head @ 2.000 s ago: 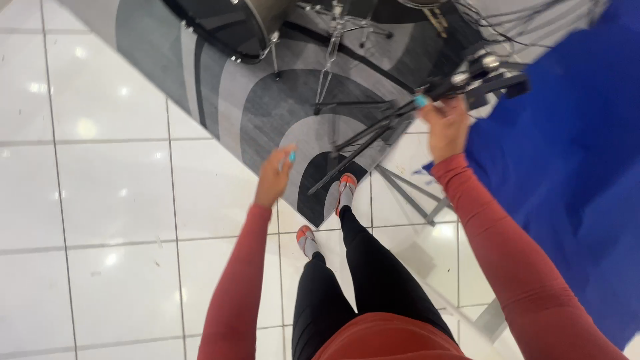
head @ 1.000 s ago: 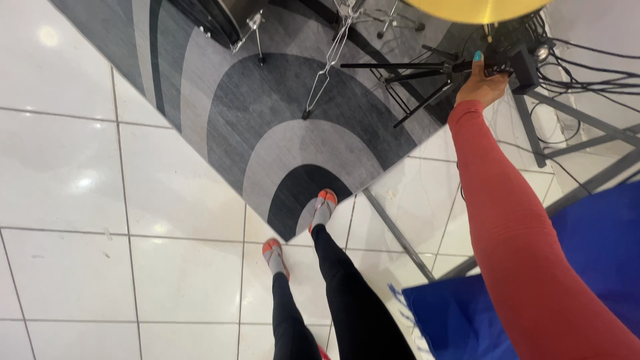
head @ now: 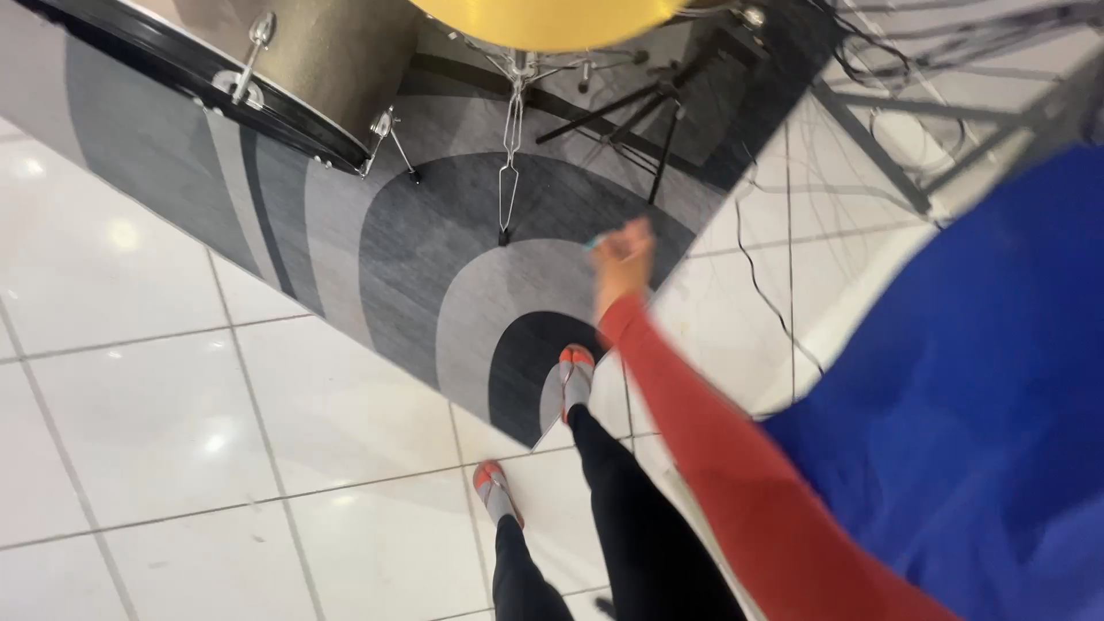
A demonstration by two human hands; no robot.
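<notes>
My right hand (head: 624, 259), blurred, hangs over the corner of the grey patterned rug (head: 401, 250). It holds nothing, and its fingers are loosely bent and partly apart. Beyond it, a black tripod stand (head: 660, 95) has its legs spread on the rug. A yellow cymbal (head: 552, 19) at the top edge sits above a chrome stand (head: 511, 164) whose foot rests on the rug. The bass drum (head: 319, 60), with a black hoop and chrome spur, lies at the upper left. My left hand is out of view.
White floor tiles (head: 362, 405) border the rug. A blue cloth (head: 966, 371) covers something at the right. Black cables (head: 871, 65) tangle near a grey metal frame (head: 880, 155) at the upper right, and one thin cable (head: 759, 285) runs down toward the cloth.
My right hand has let go of the black tripod stand and come back from it. The stand, in my hand before, stands on the rug. My left hand, in view two seconds ago, is out of sight.
</notes>
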